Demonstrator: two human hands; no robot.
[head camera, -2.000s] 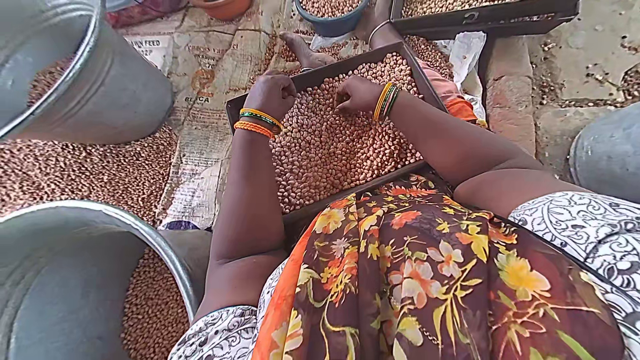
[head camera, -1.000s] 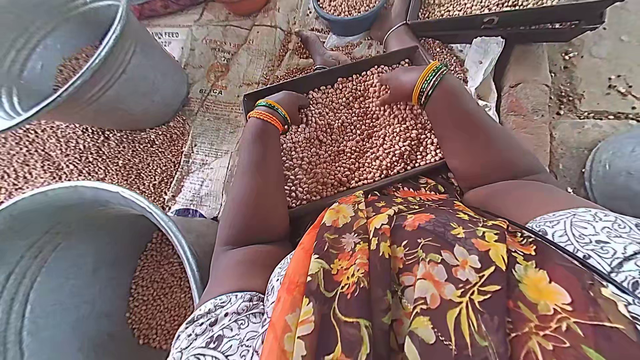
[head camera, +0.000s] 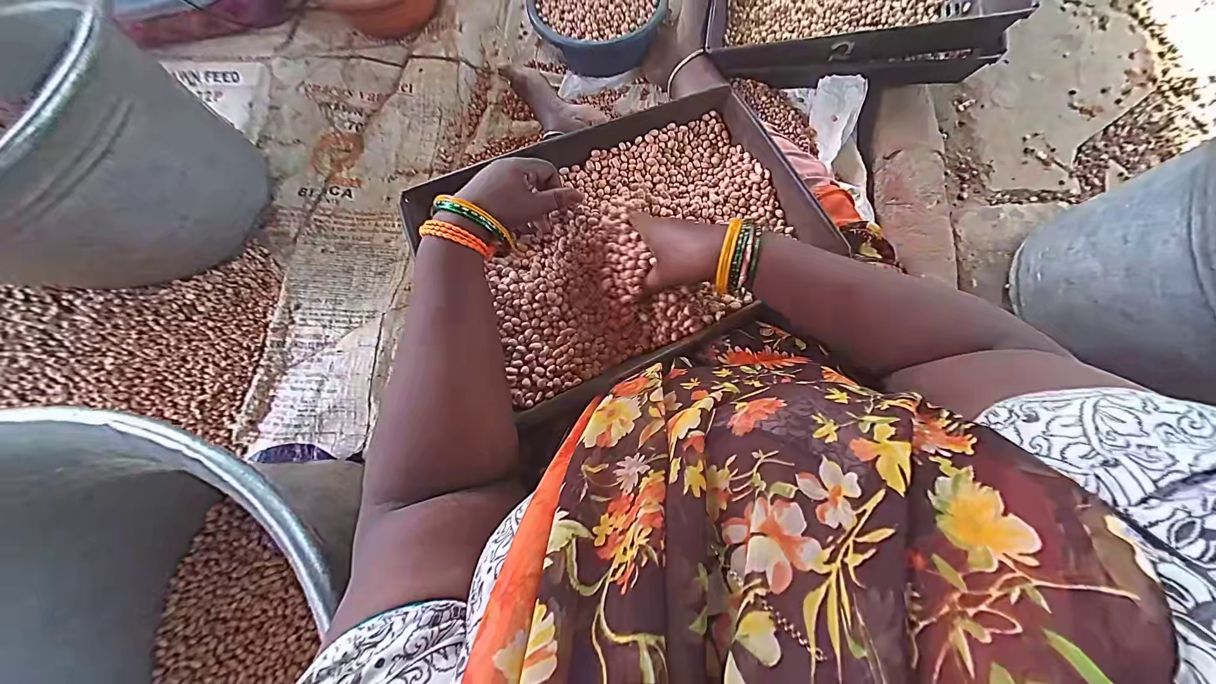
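Note:
A dark rectangular tray (head camera: 803, 204) rests at my lap, filled with pinkish-brown nuts or beans (head camera: 541, 323). My left hand (head camera: 522, 195) is over the tray's left part, fingers bent and thumb toward the middle; whether it pinches anything cannot be told. My right hand (head camera: 679, 252) is down among the nuts or beans near the tray's middle, its fingers partly hidden and blurred. Nuts or beans beside its fingers are blurred too. Yellow, green and orange bangles circle my left wrist, and yellow and green ones circle my right.
Metal buckets stand at upper left (head camera: 161, 180), lower left (head camera: 204, 446) and right (head camera: 1121, 266). A heap of nuts or beans (head camera: 123, 351) lies on printed sacking (head camera: 351, 247). Beyond the tray are another person's feet (head camera: 560, 109), a blue bowl (head camera: 598, 52) and another dark tray (head camera: 855, 57).
My right hand has come from the tray's far side toward its middle, down into the nuts or beans. My left hand has shifted from the left rim inward over them.

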